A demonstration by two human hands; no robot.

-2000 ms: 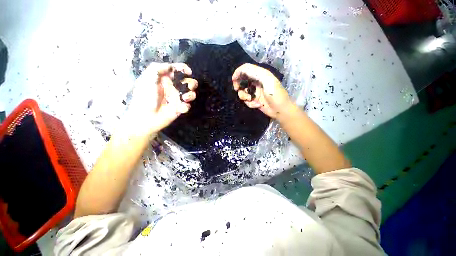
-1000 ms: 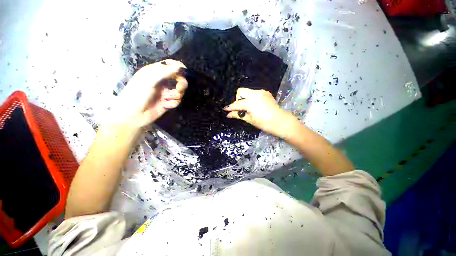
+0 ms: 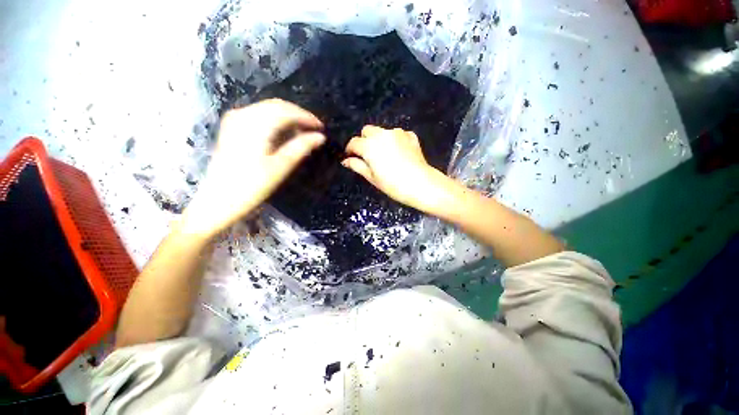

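Note:
A heap of small black parts (image 3: 381, 81) lies inside a clear plastic bag (image 3: 486, 121) whose mouth is spread open around it. My left hand (image 3: 263, 146) is over the left side of the heap, back up, with thumb and fingertips bent towards the middle. My right hand (image 3: 389, 160) is just right of it, over the middle of the heap, with its fingers curled. The hands are close but apart. Whether either holds any black parts cannot be seen, as the palms are turned away.
A red perforated basket (image 3: 97, 235) filled with black pieces stands at the left. Black flakes are scattered on the white tabletop (image 3: 600, 105), the bag film and the beige coat. Another red basket (image 3: 681, 10) is at the top right. Green floor shows beyond the table's right edge.
Both hands have moved closer together and turned palm down. Two seconds ago they were wider apart with black pieces visible in each; none are visible now. The view has shifted slightly.

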